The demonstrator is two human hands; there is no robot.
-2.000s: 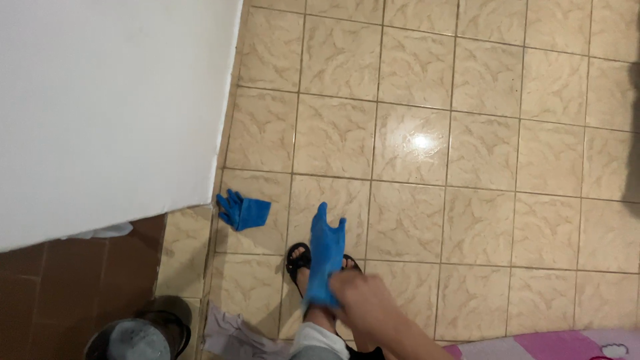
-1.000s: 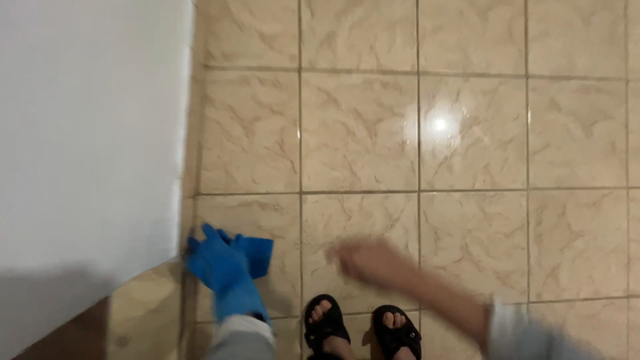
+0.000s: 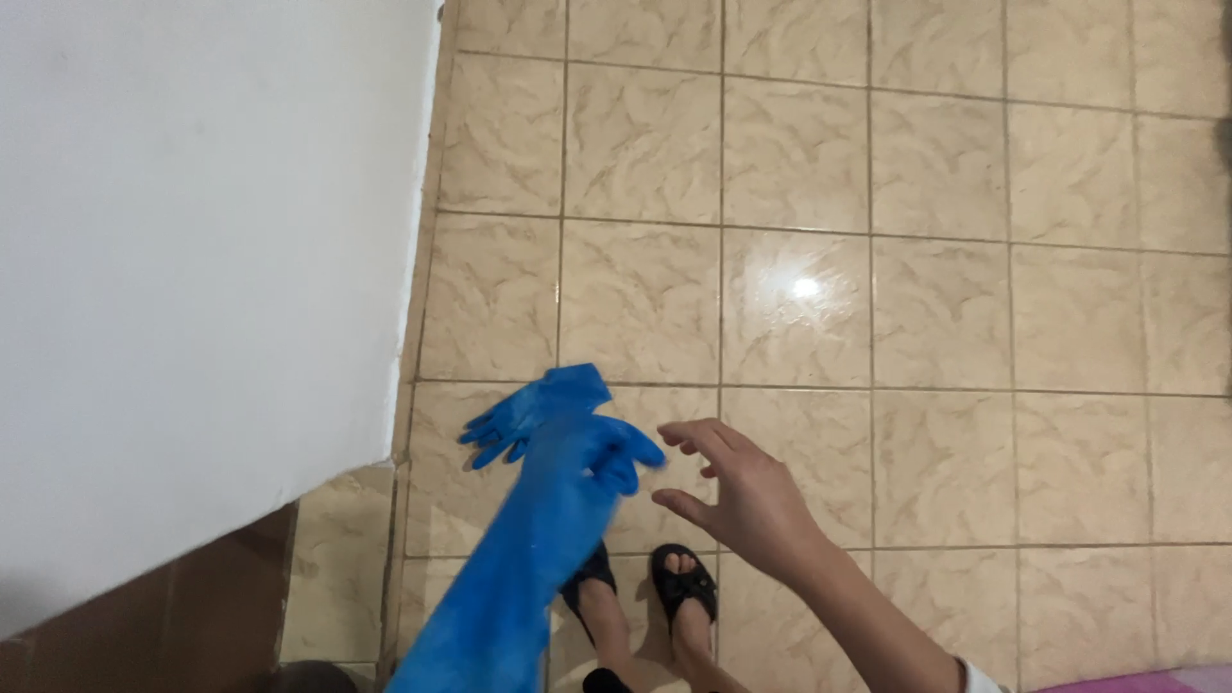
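Note:
My left hand (image 3: 577,457) wears a long blue rubber glove that reaches up the forearm; it is somewhat blurred. It holds a second blue glove (image 3: 544,409), whose cuff points up and right and whose limp fingers point down and left. The exact grip is hidden behind the gloved fingers. Bare and holding nothing, my right hand (image 3: 756,486) is just right of the gloved hand, its fingers apart and curved toward it.
Beige floor tiles (image 3: 794,164) lie below. At the left stands a white wall or panel (image 3: 192,241), with brown tiles (image 3: 212,587) under its lower edge. My feet are in black sandals (image 3: 685,584). A pink cloth (image 3: 1145,681) edges the lower right corner.
My left hand reached down to the second glove, which lay on the floor two seconds ago; that glove is now turned and lifted. My right hand has come closer to my left.

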